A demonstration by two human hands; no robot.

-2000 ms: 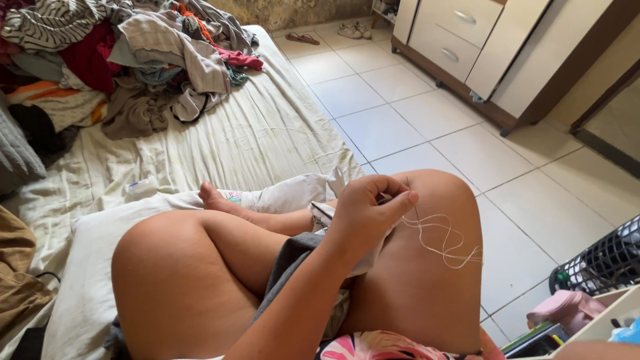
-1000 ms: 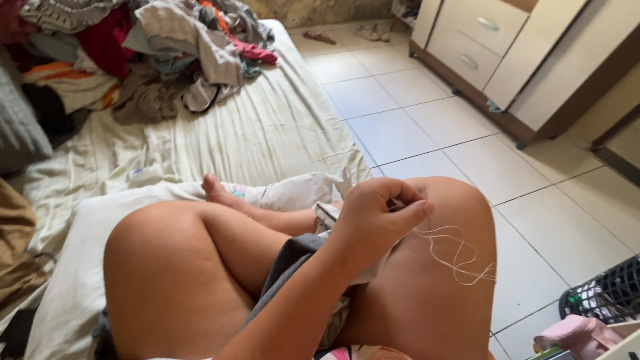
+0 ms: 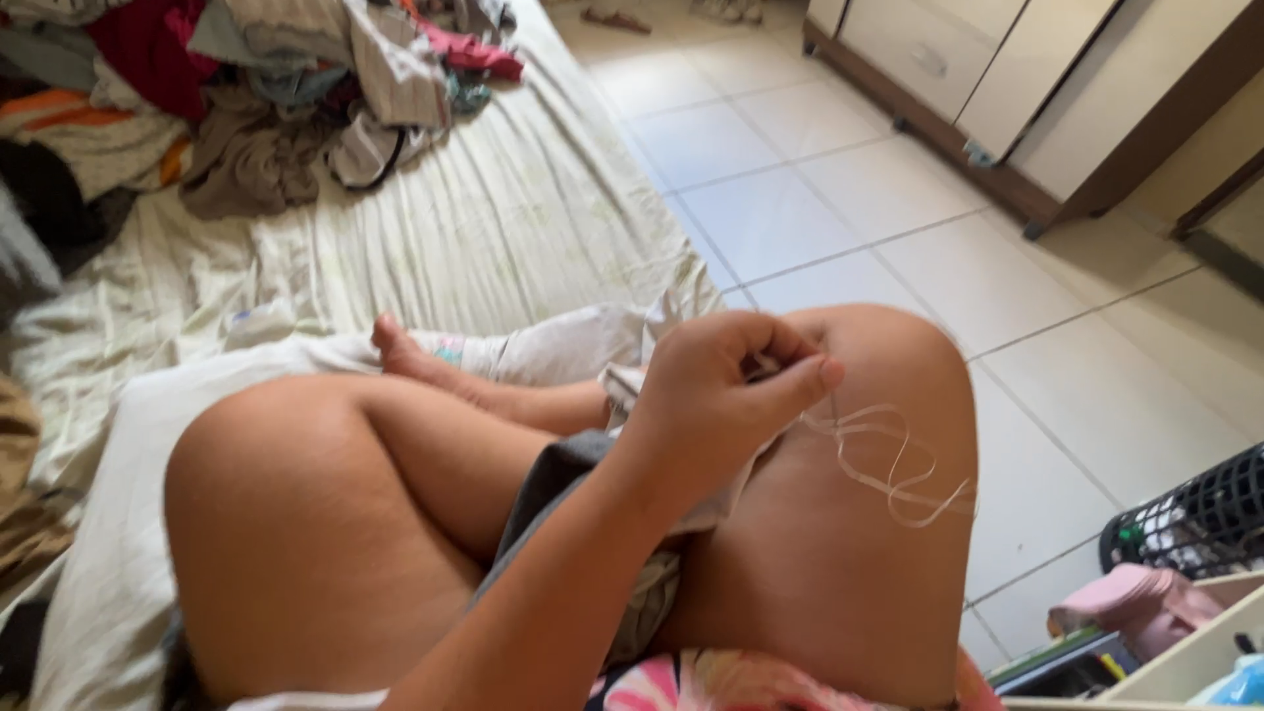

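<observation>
My left hand [image 3: 736, 395] is above my lap, thumb and fingers pinched together on a fold of light cloth [image 3: 726, 499]. The cloth hangs below the hand and is mostly hidden behind my wrist and forearm. Beside it, a darker grey part of fabric [image 3: 548, 484] lies between my thighs. Loose loops of white thread [image 3: 889, 484] trail from near my fingertips over my knee, on the right. A thin dark line by the thumb tip may be a needle; it is too blurred to tell. My right hand is not in view.
I sit cross-legged on a bed with a pale sheet [image 3: 553, 197]. Heaped clothes [image 3: 257, 148] lie at its far left. To the right are a tiled floor [image 3: 839, 197], a cabinet [image 3: 948, 69], a black mesh basket [image 3: 1195, 513] and a pink item [image 3: 1136, 607] by an open drawer or box.
The left hand keeps its pinch and has hardly moved over the lap. The thread still hangs at its right. The view has shifted slightly.
</observation>
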